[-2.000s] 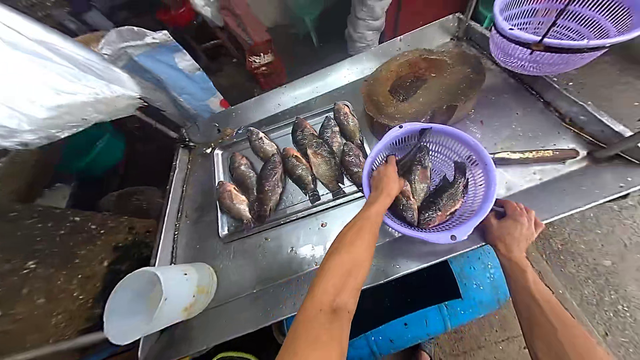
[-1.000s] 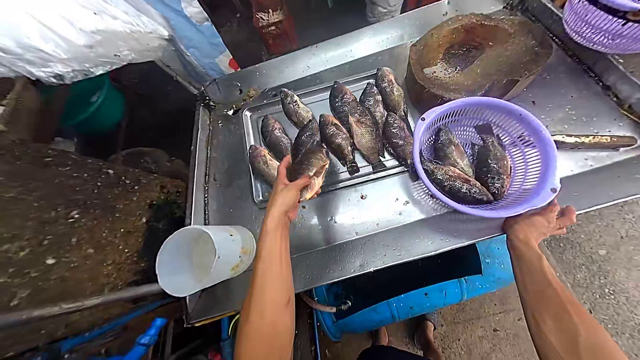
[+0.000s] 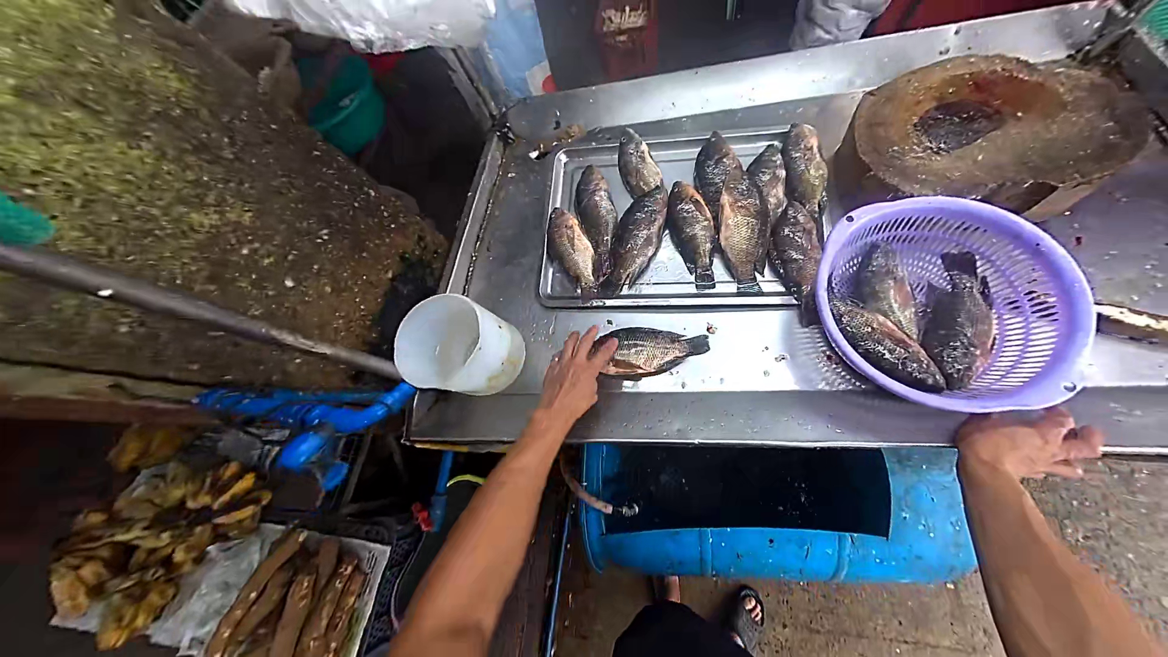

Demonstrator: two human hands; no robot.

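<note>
On the steel counter, my left hand (image 3: 577, 372) has its fingers at the head of a whole dark fish (image 3: 650, 352) lying on its side in front of the tray. My right hand (image 3: 1031, 444) rests at the counter's front edge, just below the rim of a purple plastic basket (image 3: 1077, 310); whether it grips the basket is unclear. Three fish (image 3: 960, 324) lie in that basket. A rectangular metal tray (image 3: 662, 294) holds several more fish (image 3: 691, 224) side by side; one at its right end overhangs the tray's front edge beside the basket.
A round wooden chopping block (image 3: 995, 128) stands behind the basket. A white plastic container (image 3: 459, 345) is at the counter's left corner, near a metal pole (image 3: 182, 306). Below the counter lies a cut-open blue barrel (image 3: 776, 552). A worn wooden handle (image 3: 1131, 322) lies at the right.
My left hand was in the basket, then held a fish over the tray's left side; now it is at a fish on the counter in front of the tray. The view has shifted left.
</note>
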